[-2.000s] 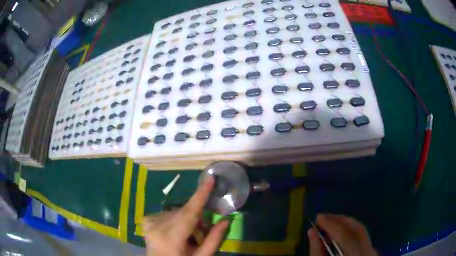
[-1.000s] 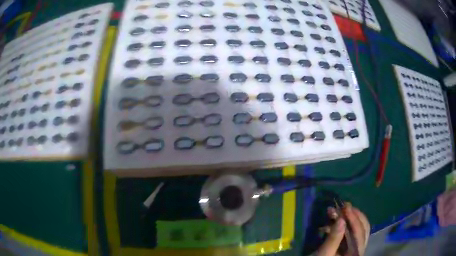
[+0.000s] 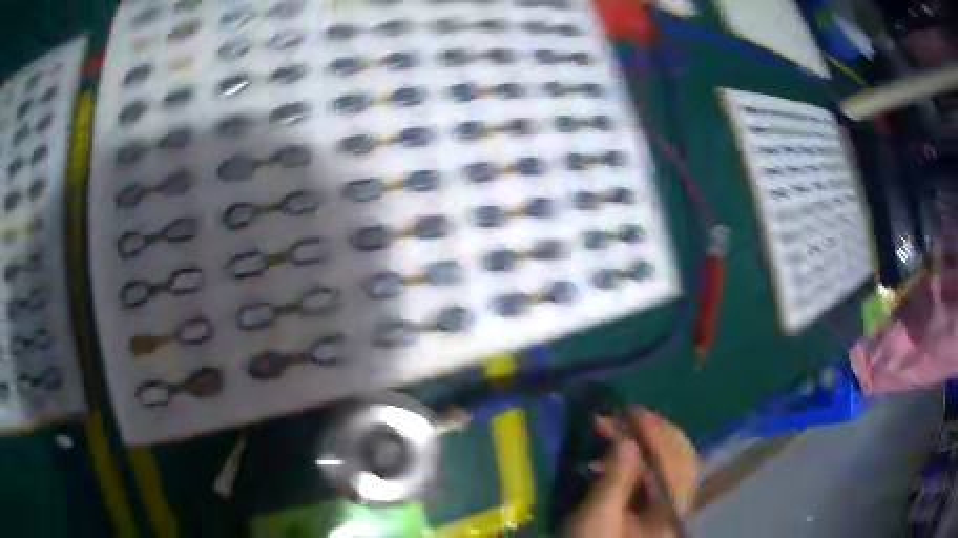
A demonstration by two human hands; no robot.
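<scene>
The silver round metal test base (image 3: 332, 462) stands at the lower centre, with its side connector pointing right and no hand on it. A green label (image 3: 284, 522) lies at its near side. My right hand (image 3: 636, 478) is at the bottom, right of the base, with its fingers closed around slim dark tweezers (image 3: 653, 462). Blur hides the tips and whether they grip anything. My left hand is not in view. The large white foam tray (image 3: 441, 363) behind the base holds rows of paired oval parts.
A red test probe (image 3: 711, 305) lies right of the tray. A small white pointed piece (image 3: 229, 469) lies left of the base. Other part trays stand at the far left and right (image 3: 793, 305). A person's pink sleeve (image 3: 909, 336) shows at the right edge, above grey floor.
My left hand has left the metal base and the picture. The view has swung right, so base and tray now sit further left. My right hand still holds the tweezers.
</scene>
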